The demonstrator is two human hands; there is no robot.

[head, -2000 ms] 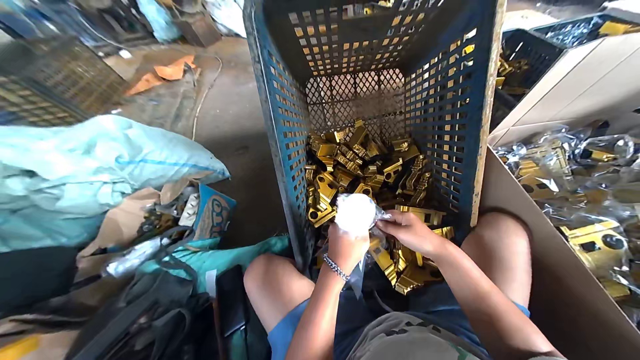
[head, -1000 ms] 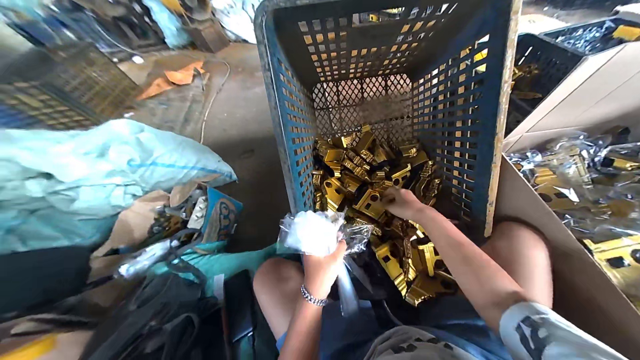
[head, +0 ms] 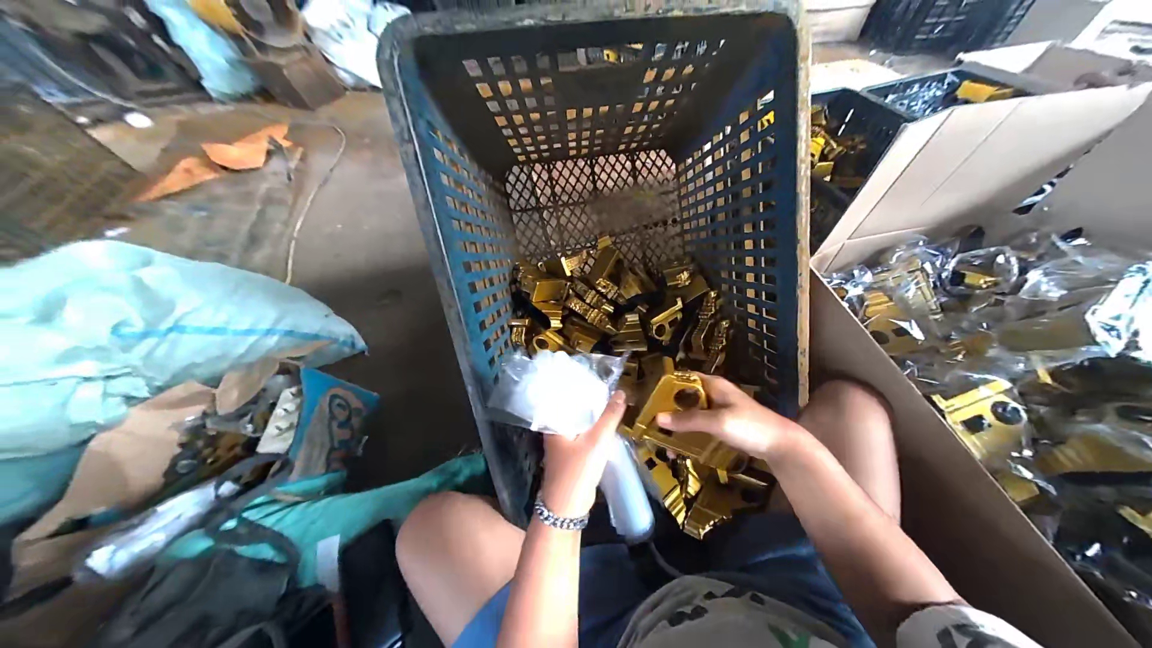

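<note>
A blue plastic crate (head: 423,180) lies tipped between my knees, its opening facing me, with a heap of shiny gold-coloured parts (head: 589,306) inside. My left hand (head: 580,450) holds clear plastic bags (head: 562,391) with a bright white middle, in front of the crate's left side. A whitish plastic roll or bundle (head: 625,490) hangs just right of that wrist. Between the thumb and fingers of my right hand (head: 742,418) is one gold-coloured part with a round hole (head: 670,400), held over the heap, right of the bags.
A cardboard box (head: 945,477) of bagged gold-coloured parts (head: 990,414) stands at my right. Behind it is a dark crate (head: 850,135) with more parts. Light green sacks (head: 162,333) lie at the left, near a crumpled blue packet (head: 333,418). An orange scrap (head: 243,151) is on the floor.
My right hand has lifted a gold-coloured part from the heap, where it was reaching one second ago. Two seconds ago both hands were together at the bags.
</note>
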